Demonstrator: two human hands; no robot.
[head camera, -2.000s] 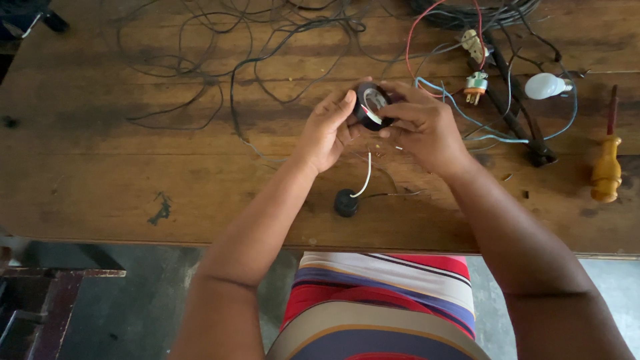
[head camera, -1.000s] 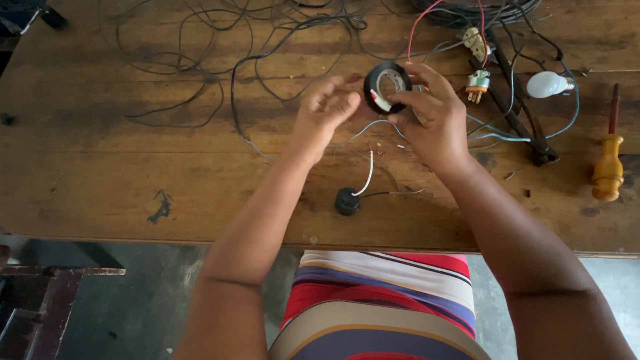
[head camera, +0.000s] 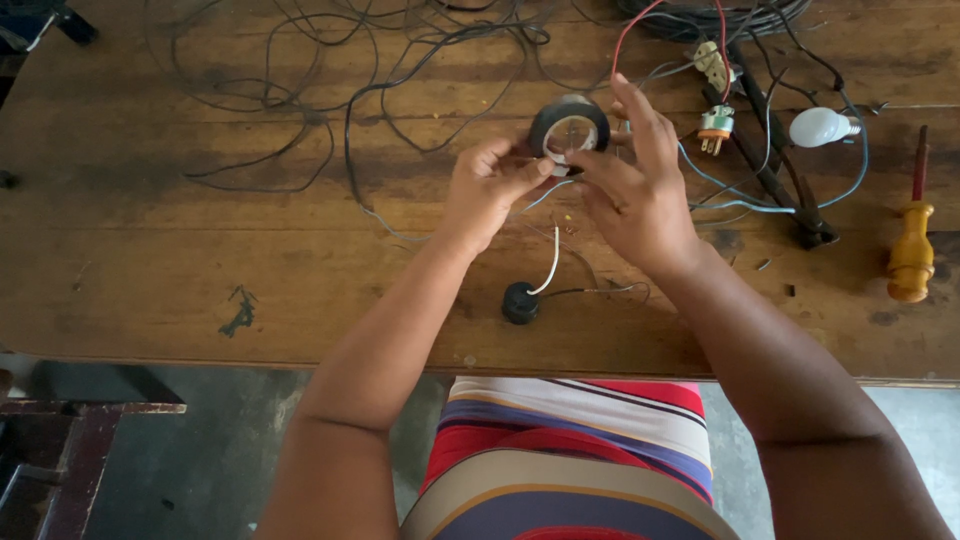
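Observation:
A roll of black electrical tape (head camera: 570, 112) is held upright between my two hands above the wooden table. My left hand (head camera: 487, 184) pinches at the roll's lower left side, thumb pointing right. My right hand (head camera: 637, 184) has its thumb and a finger at the roll's lower right, with the index finger raised. A thin blue wire (head camera: 551, 193) runs just beneath the roll; whether a finger touches it is hidden. Nearer the table's front edge stands a small round black lamp holder or similar fitting (head camera: 520, 303), with a white wire (head camera: 555, 259) and a dark wire with a bared end coming out of it.
Loose dark cable (head camera: 349, 135) spreads over the back left. At right lie a plug (head camera: 717, 124), a cream connector (head camera: 711, 64), a white bulb (head camera: 819, 127), a black bar (head camera: 769, 176) and a yellow-handled screwdriver (head camera: 911, 251). A wire coil (head camera: 652, 19) sits behind them.
The tape roll has turned to show its open face and moved slightly up between my hands. My right index finger has lifted away from it. The fitting and the tools have stayed put.

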